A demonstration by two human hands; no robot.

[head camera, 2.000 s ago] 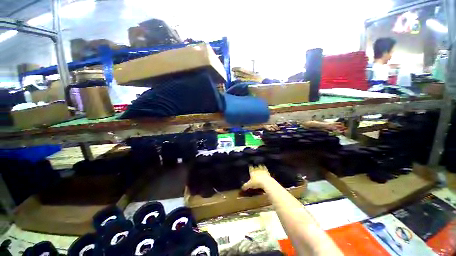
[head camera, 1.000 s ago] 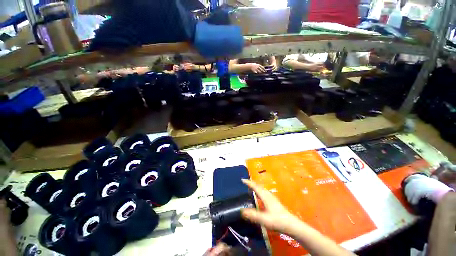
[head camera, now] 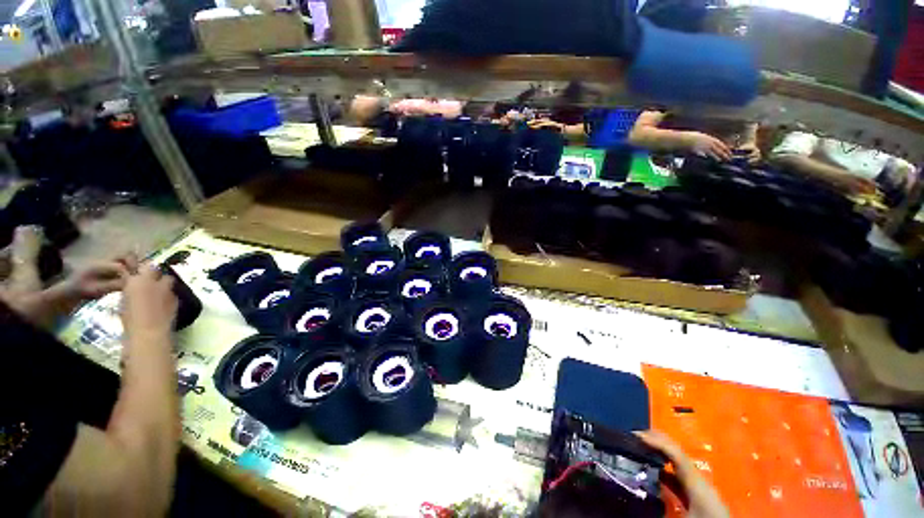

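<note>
A black open housing point(head camera: 606, 467) lies at the bottom right, its open side up, showing dark internals and thin red and pale wires. My right hand point(head camera: 689, 473) is at its right side, fingers closed on its upper right edge. My left hand is not visible; the housing's lower end is cut off by the picture's edge. A dark navy rounded pad point(head camera: 602, 393) lies flat just behind the housing, partly covered by it. Several black cylindrical units point(head camera: 407, 405) stand in a tight cluster at the centre left, pale rings facing up.
An orange printed sheet point(head camera: 755, 435) lies right of the housing. Behind are a cardboard tray point(head camera: 618, 285) of black units and another tray point(head camera: 268, 225). A wooden-edged shelf point(head camera: 486, 67) with blue fabric point(head camera: 694, 67) spans above. At left, a neighbour's hands point(head camera: 127, 281) hold a black unit; others work opposite.
The view has swung left, showing a neighbour there. The right hand has gone from the tray to the housing and now grips its edge. The housing's open side now faces up.
</note>
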